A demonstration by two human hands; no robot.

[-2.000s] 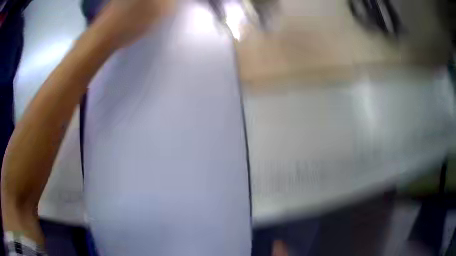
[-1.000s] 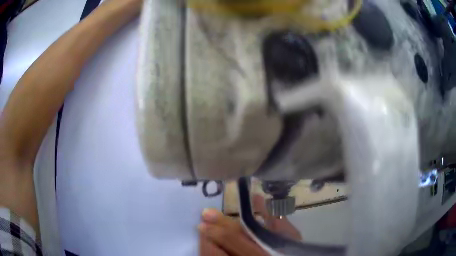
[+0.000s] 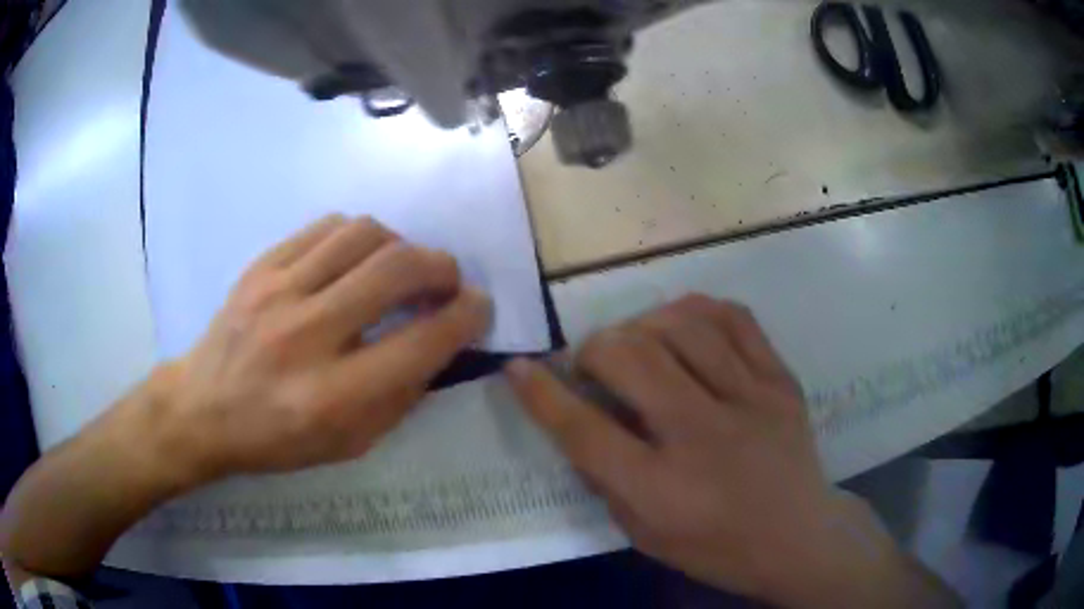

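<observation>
A white panel [image 3: 238, 155] lies on the table under the machine head, with a dark cloth edge [image 3: 553, 312] showing along its right side and near corner. My left hand [image 3: 339, 339] is on the panel's near part, its thumb and fingers closed on the material near the corner. My right hand [image 3: 689, 440] is at the near right corner, thumb and finger at the dark edge. The exact pinch there is blurred. The presser foot area is mostly hidden behind the sewing machine head [image 3: 392, 36].
A knurled knob [image 3: 592, 131] hangs beside the needle area. Black-handled scissors [image 3: 880, 60] lie on the beige machine bed [image 3: 713, 155] at the upper right. A printed ruler scale [image 3: 440, 506] runs along the table's front edge. Dark and white pieces [image 3: 969, 523] show below right.
The view has tilted away from the machine head to the table. My left hand, earlier reaching up at the far left, is now on the panel's near part. My right hand is now fully seen at the corner.
</observation>
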